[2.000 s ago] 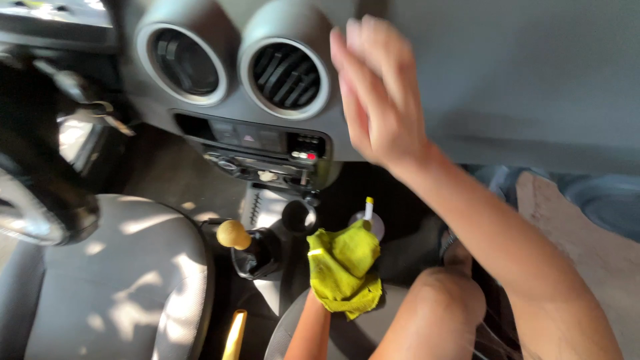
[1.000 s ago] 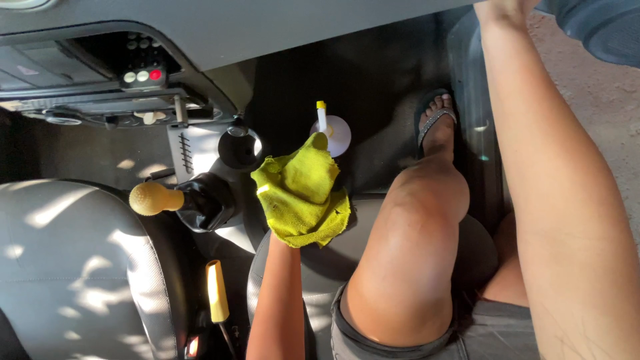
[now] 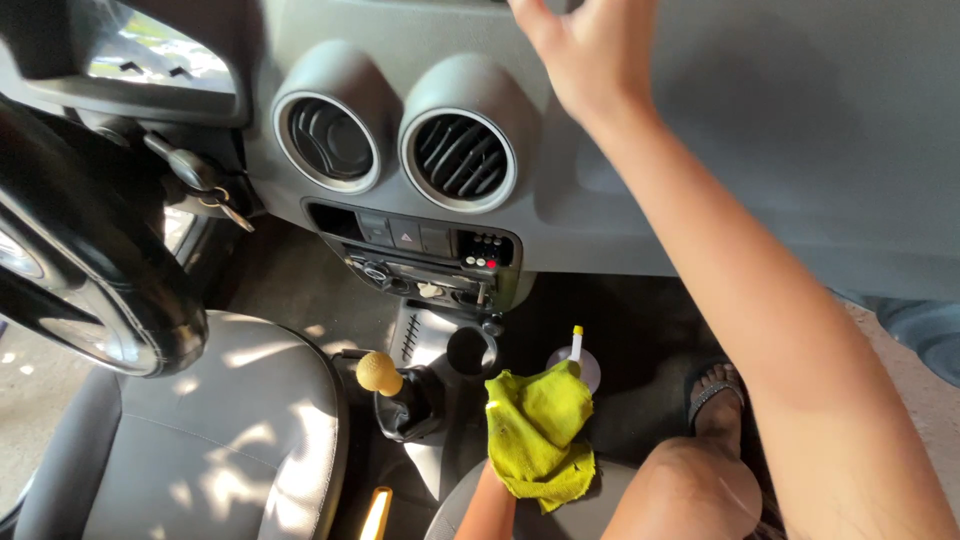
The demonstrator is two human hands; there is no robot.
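A yellow-green cloth (image 3: 541, 435) covers my left hand, which is raised over the front edge of the passenger seat; the fingers are hidden beneath the cloth. Just beyond it, a bottle with a white and yellow nozzle (image 3: 577, 345) stands in the footwell, partly hidden by the cloth. My right hand (image 3: 592, 52) is at the top edge of the view, over the grey dashboard (image 3: 750, 150) to the right of the round air vents (image 3: 459, 160). Its fingertips are mostly cut off by the frame, so what they touch cannot be told.
A gear lever with a yellow knob (image 3: 377, 373) rises left of the cloth, beside a cup holder (image 3: 472, 352). A yellow handbrake handle (image 3: 376, 514) is below. The steering wheel (image 3: 97, 247) and keys (image 3: 217, 199) are left, above the driver's seat (image 3: 217, 420). My knee is at lower right.
My right hand has moved from the door side at right back to the dashboard, now higher beside the vents. My left hand stays under the cloth. The view has swung up and left since one second ago.
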